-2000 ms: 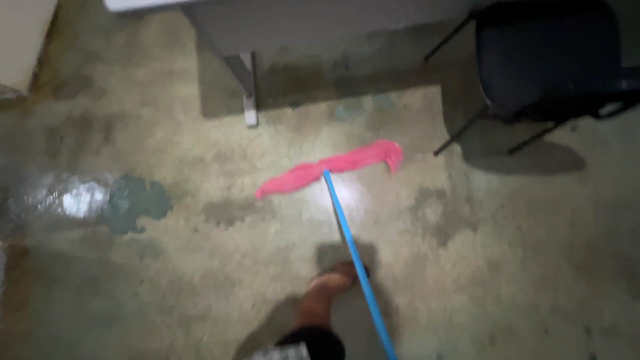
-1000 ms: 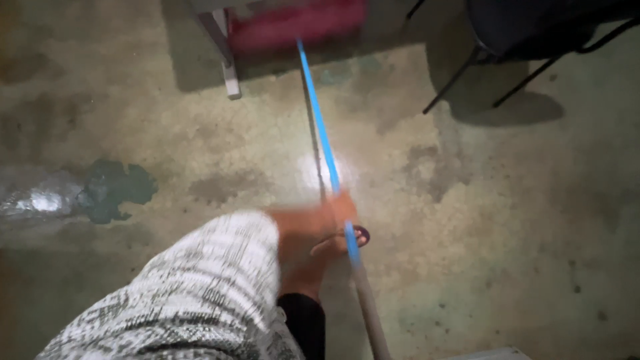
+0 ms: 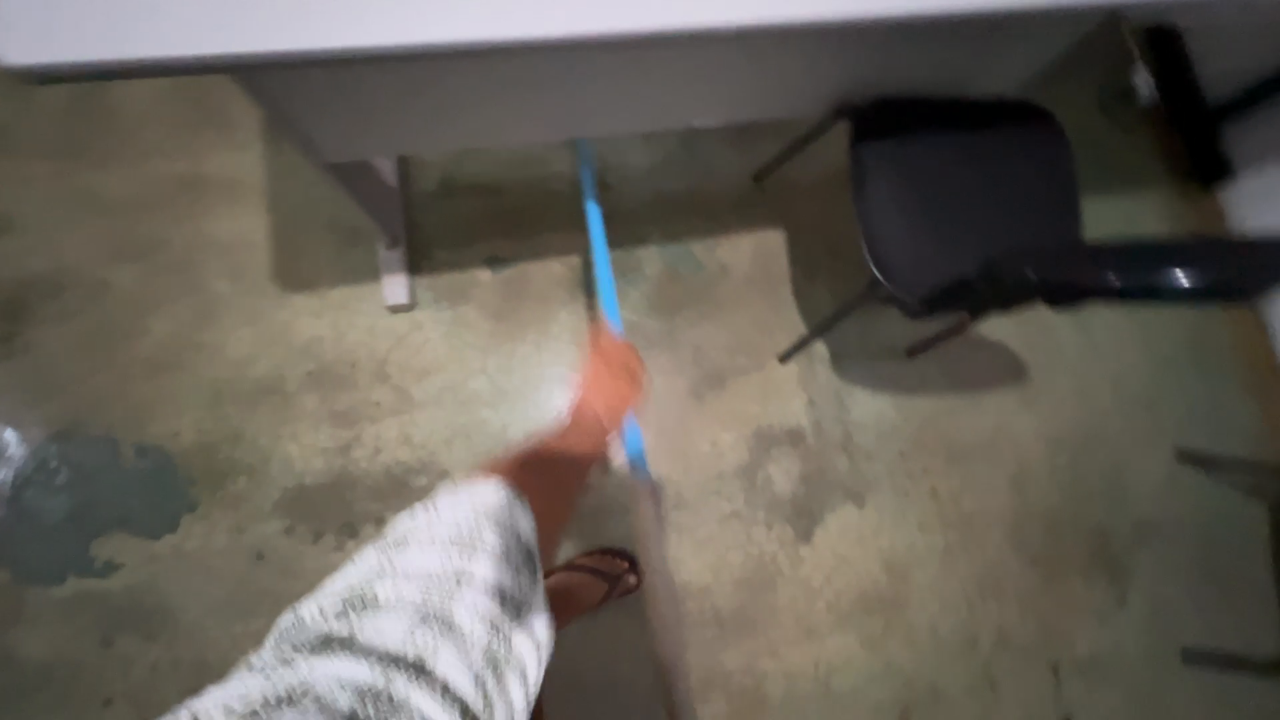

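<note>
My left hand (image 3: 610, 375), blurred, is closed around a blue pole (image 3: 602, 255) near the middle of the view. A grey-white knit sleeve (image 3: 430, 610) covers that arm. The pole runs up and away under the table (image 3: 640, 35), where its far end is hidden. Below my hand the pole turns into a blurred brownish-grey length (image 3: 660, 580) that leaves the view at the bottom. My right hand is not in view.
A black chair (image 3: 960, 200) stands to the right, its thin legs on the stained concrete floor (image 3: 720, 560). The table's leg (image 3: 393, 240) is at upper left. My foot in a flip-flop (image 3: 595, 580) is below my hand. Dark bars show at the right edge.
The pink cloth at the pole's far end lay on open floor, then moved away under the table's edge, and is now out of sight. My left hand and sleeve came into view and moved forward.
</note>
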